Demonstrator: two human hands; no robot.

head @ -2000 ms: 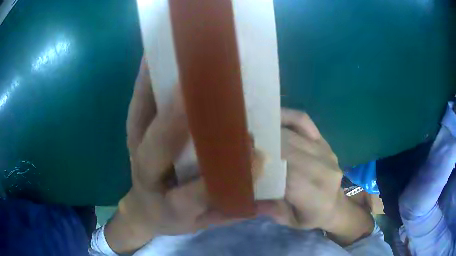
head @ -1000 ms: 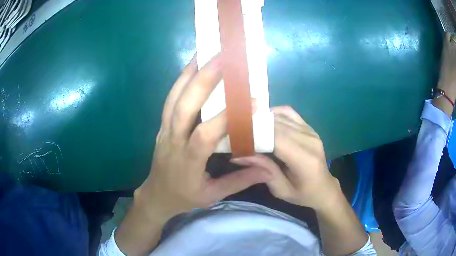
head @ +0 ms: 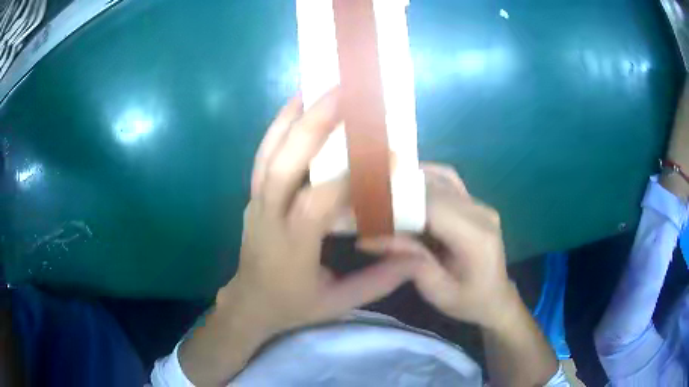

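A cream housing (head: 398, 98) is held edge-on in front of me, its far end cut off by the top edge of the picture. A flat brown strap (head: 366, 113) runs along its long side. My left hand (head: 291, 219) grips the left side near the close end, with fingers at the strap. My right hand (head: 464, 246) holds the right side at the near corner, its thumb by the strap's near end. Both hands are slightly blurred. The strap's end fixing is hidden by my fingers.
A glossy dark-green bench (head: 189, 181) lies beneath, with a pale metal rail (head: 57, 49) at the upper left. Thin stacked pale pieces (head: 19, 26) lie beyond the rail. At the right is another person's sleeve (head: 638, 264). Something blue (head: 554, 298) stands below the bench edge.
Since the first frame the housing has moved farther from the camera and looks narrower. Since the second, housing and hands have shifted slightly right. Both hands keep their hold.
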